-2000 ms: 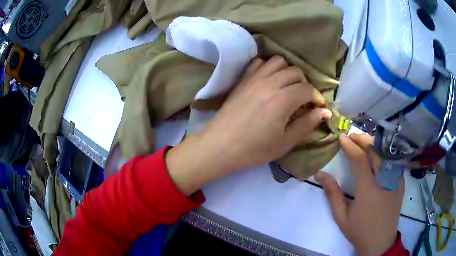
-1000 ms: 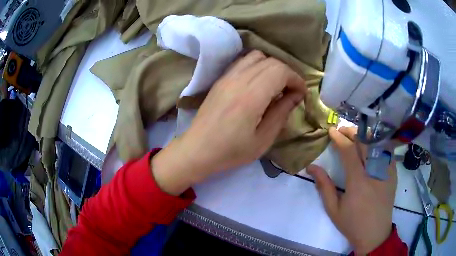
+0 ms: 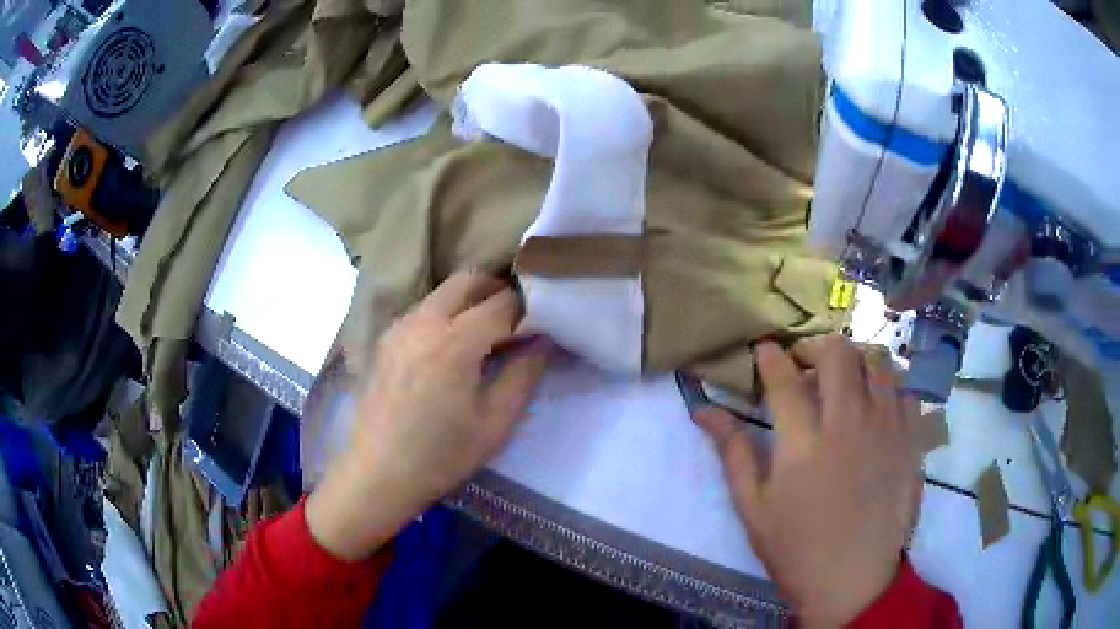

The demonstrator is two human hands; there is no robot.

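Note:
A khaki garment panel point(image 3: 725, 184) lies across the table, its right end gathered at the presser foot area beside a yellow guide point(image 3: 841, 291). A curved white band point(image 3: 602, 160) lies on the panel, crossed by a narrow khaki strip point(image 3: 580, 256). My left hand point(image 3: 436, 393) pinches the cloth at the band's lower left edge, thumb and fingers close together. My right hand point(image 3: 823, 455) lies by the panel's lower right edge, fingertips on the cloth close to the needle area; its thumb is apart. The white sewing machine head point(image 3: 878, 135) hides part of the area behind it.
Scissors point(image 3: 1050, 522), a dark bunch of keys point(image 3: 1029, 369) and small khaki pieces point(image 3: 992, 504) lie right of the machine. A ruler tape point(image 3: 577, 541) runs along the front edge. Khaki pieces point(image 3: 197, 234) hang at the left, near a grey vented box point(image 3: 135, 74).
My left hand has moved down and left from the gathered cloth to the band's lower edge, uncovering the narrow strip. My right hand has shifted slightly left. Small khaki pieces now show at right.

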